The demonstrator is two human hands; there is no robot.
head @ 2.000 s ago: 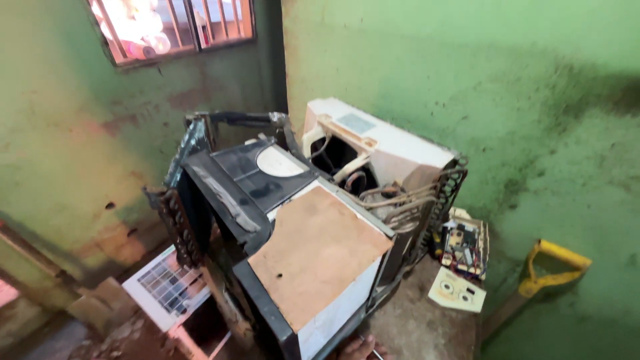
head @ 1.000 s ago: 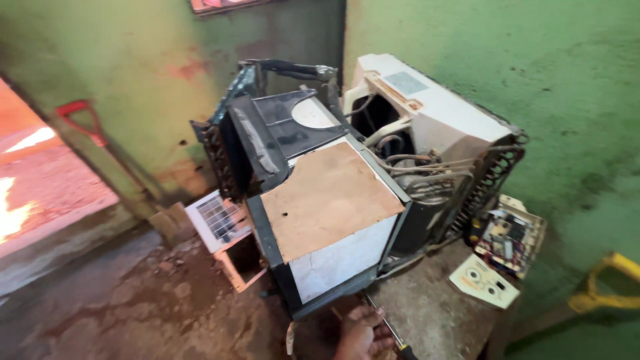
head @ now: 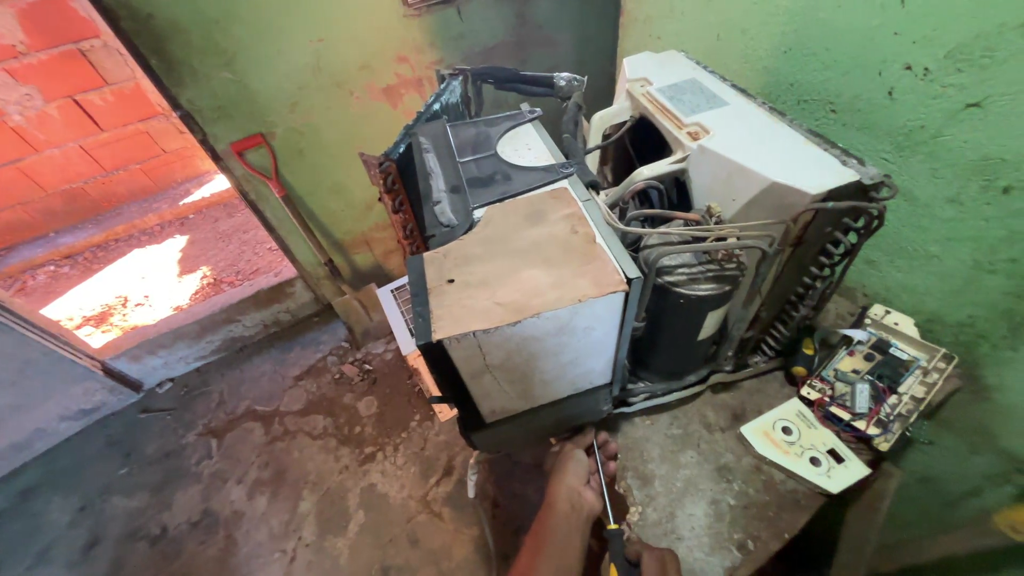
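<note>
A disassembled window air conditioner (head: 528,256) rests on a worn table (head: 688,456). Its compressor (head: 680,320), bent pipes and finned coil (head: 816,272) show behind the tan-and-white panelled housing. My left hand (head: 580,476) is at the lower front edge of the housing, fingers curled near the tip end of a screwdriver (head: 604,488); whether they grip anything is unclear. Low in the view, my right hand (head: 652,560) holds the black and yellow screwdriver handle, its shaft pointing up to the unit's bottom edge. The tip is hidden by the fingers and the edge.
An electronics tray (head: 880,376) with wires and a cream control panel (head: 804,444) lie right of the compressor, beside a black and yellow tool (head: 802,358). A red-handled shovel (head: 296,216) leans against the green wall near the doorway. A white grille (head: 398,312) stands behind the housing.
My left hand has moved from beside the screwdriver shaft up against the unit's lower edge. The right hand has come into view on the handle. The view has swung left.
</note>
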